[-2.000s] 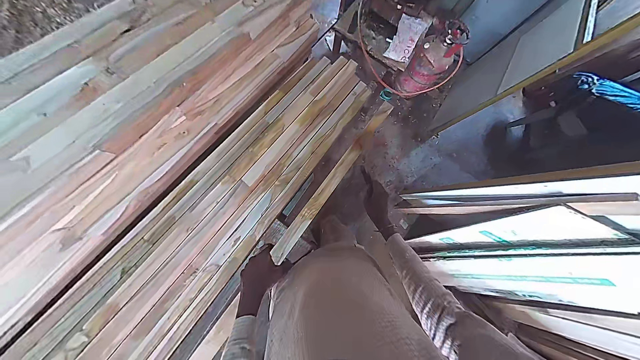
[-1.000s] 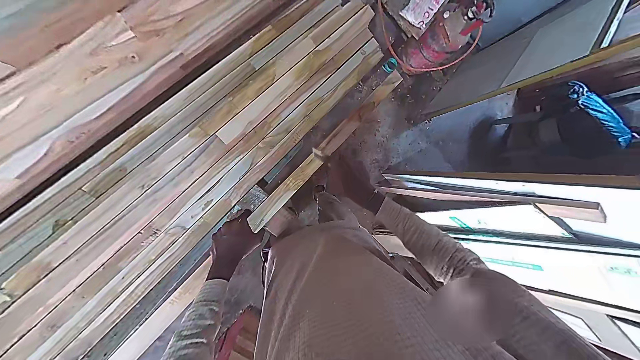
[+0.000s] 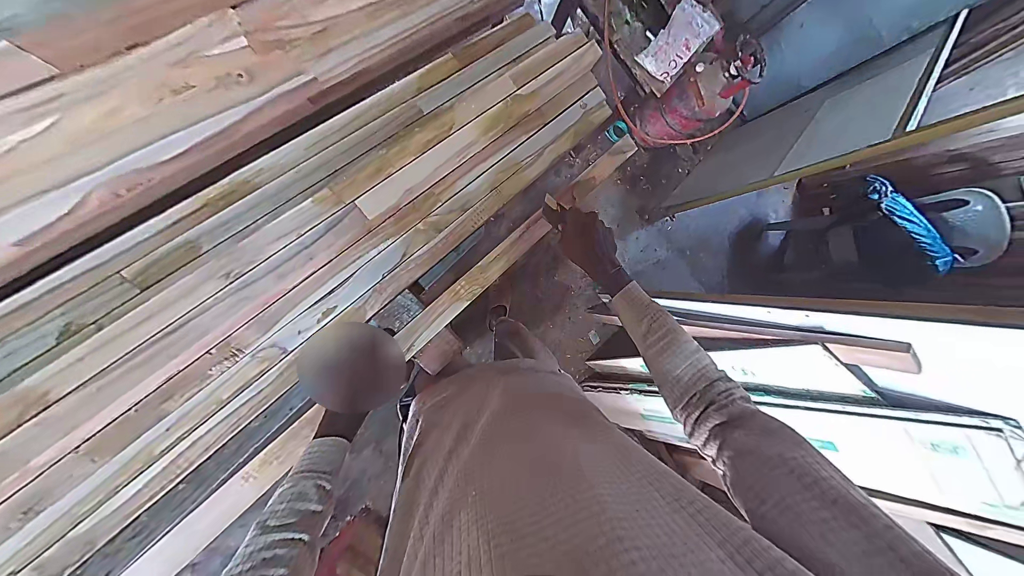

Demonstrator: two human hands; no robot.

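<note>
A narrow wooden strip (image 3: pixel 480 280) lies diagonally beside a long row of joined wooden boards (image 3: pixel 320 216). My right hand (image 3: pixel 588 240) is at the strip's upper half, its fingers closed around a small piece, seemingly wood (image 3: pixel 552 208), which touches the strip. My left hand (image 3: pixel 352 372) is by the strip's near end, at the edge of the boards; a blur covers it, so its fingers and hold are hidden. Under the near end of the strip sits a wooden block (image 3: pixel 440 350), close to my body.
A red tank (image 3: pixel 680 108) with an orange hose stands beyond the strip's far end, near a teal ring (image 3: pixel 616 130). At the right are a chair (image 3: pixel 972 224) with a blue wrapped bundle (image 3: pixel 916 224) and several stacked panels (image 3: pixel 920 440). Larger boards (image 3: pixel 144 120) fill the upper left.
My right hand, away from the strip two seconds ago, came to its middle and has moved along it toward the far end. My left hand has stayed around the near end.
</note>
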